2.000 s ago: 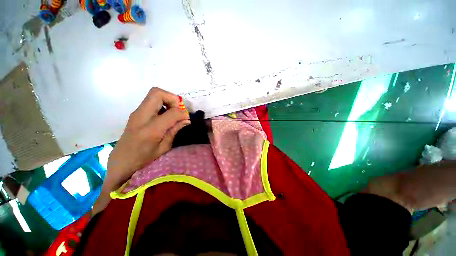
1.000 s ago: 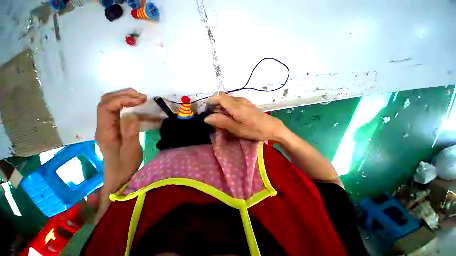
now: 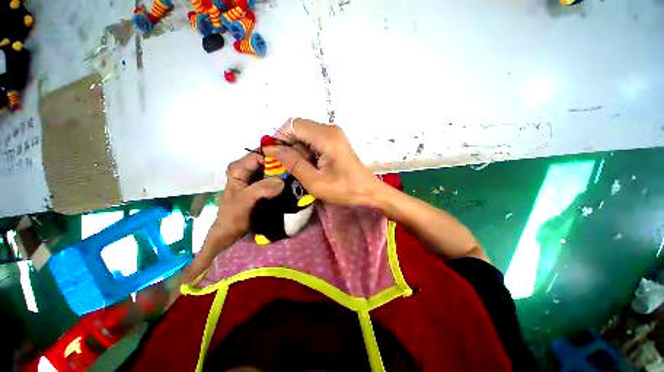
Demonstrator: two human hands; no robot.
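A black plush penguin (image 3: 280, 214) with yellow beak, yellow foot and pale belly rests against the pink dotted apron (image 3: 327, 261). A striped hat (image 3: 274, 166) with a red tip stands on its head. My left hand (image 3: 244, 192) grips the penguin at its head and side. My right hand (image 3: 320, 163) is at the hat, its fingers pinching around the hat's top and a bit of black thread. The thread shows only as short dark lines near the fingertips. I cannot make out a needle.
Loose striped hats (image 3: 250, 43) lie in a pile at the table's far side, with a black piece (image 3: 212, 43) and a red pompom (image 3: 231, 75) nearby. A brown cardboard patch (image 3: 80, 145) and more penguins (image 3: 14, 62) are at left. A blue stool (image 3: 120, 254) stands below.
The penguin has turned so its face and belly show. My left hand has closed on it, and my right hand has moved left to the hat. The big thread loop no longer shows.
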